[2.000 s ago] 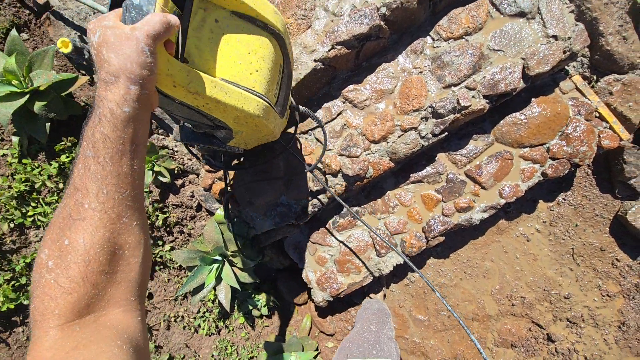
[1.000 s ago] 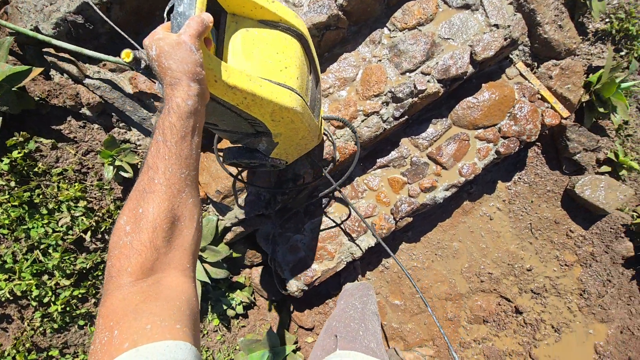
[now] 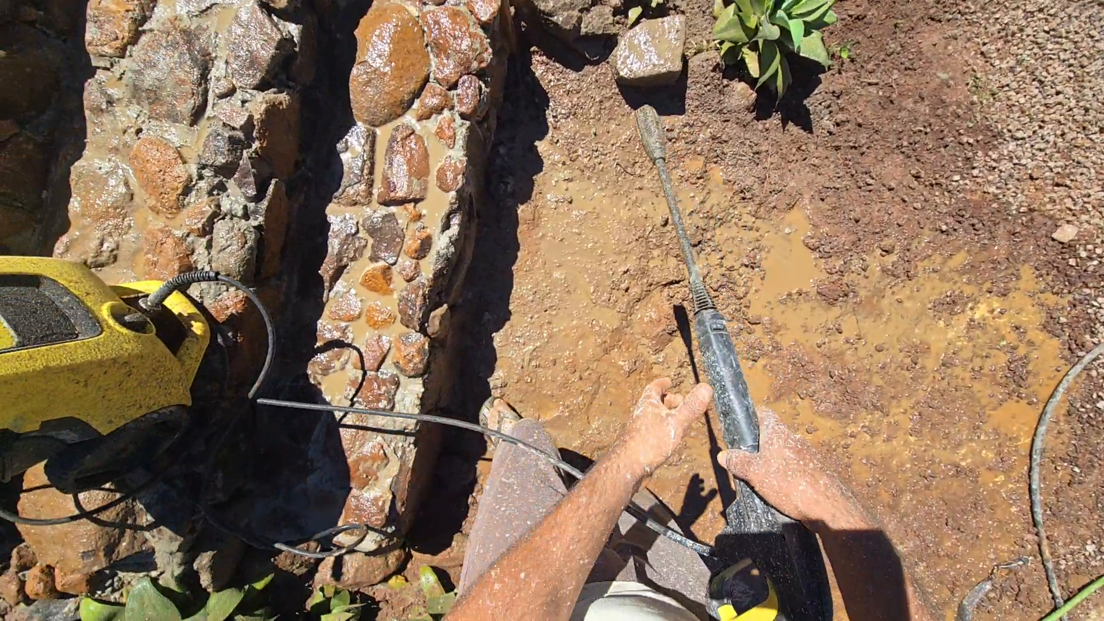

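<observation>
My right hand (image 3: 780,461) grips the black body of a pressure washer spray gun (image 3: 729,379), whose lance points up over the muddy ground and ends in a nozzle (image 3: 652,134). Just left of the gun, my left hand (image 3: 664,423) holds nothing, its fingers apart and partly curled. At the left edge stands the yellow pressure washer (image 3: 95,362), wet and speckled, beside the stone steps. A thin black hose (image 3: 448,421) runs from near the machine across my leg to the gun's lower end.
Wet stone-and-mortar steps (image 3: 379,319) rise on the left, with dark gaps between them. Muddy puddles (image 3: 789,259) lie on the ground. A loose stone (image 3: 651,52) and a succulent plant (image 3: 772,39) are at the top. Another hose (image 3: 1039,466) curves along the right.
My left hand, earlier on the yellow pressure washer's handle, has let go of it. The spray gun and my right hand are now in view. The view has turned strongly.
</observation>
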